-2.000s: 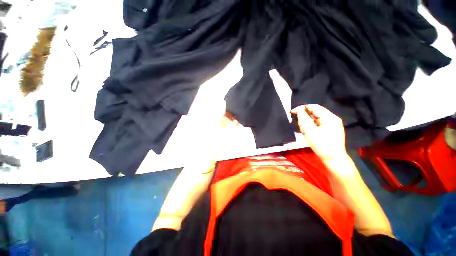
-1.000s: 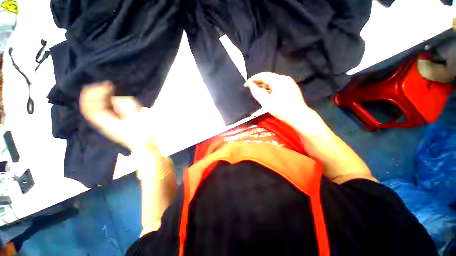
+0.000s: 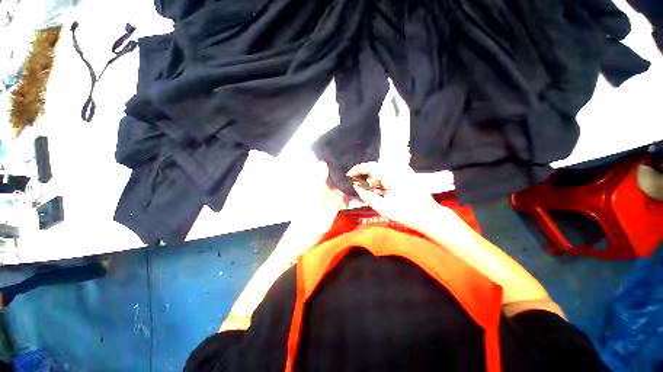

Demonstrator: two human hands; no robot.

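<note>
A dark garment leg (image 3: 354, 134) hangs down between the larger heaps to the table's front edge, just above my apron. My left hand (image 3: 331, 203) holds its lower end from the left, overexposed against the white table. My right hand (image 3: 378, 190) is at the right side of the same end, fingers curled close to my left hand. Something small and dark shows in the right palm, possibly thread snips; its shape is mostly hidden. Dark garments lie spread in folds on the left (image 3: 218, 102) and on the right (image 3: 494, 94).
A black cord (image 3: 92, 80) lies on the white table (image 3: 269, 192) at upper left. Small dark objects (image 3: 43, 160) and a brown fuzzy patch (image 3: 33, 87) are at the left end. A red stool (image 3: 596, 211) and blue plastic (image 3: 643, 305) stand at right, over blue floor.
My left hand was blurred over the left garments and is back at the leg end. My right hand has moved inward beside it. The view has shifted and turned.
</note>
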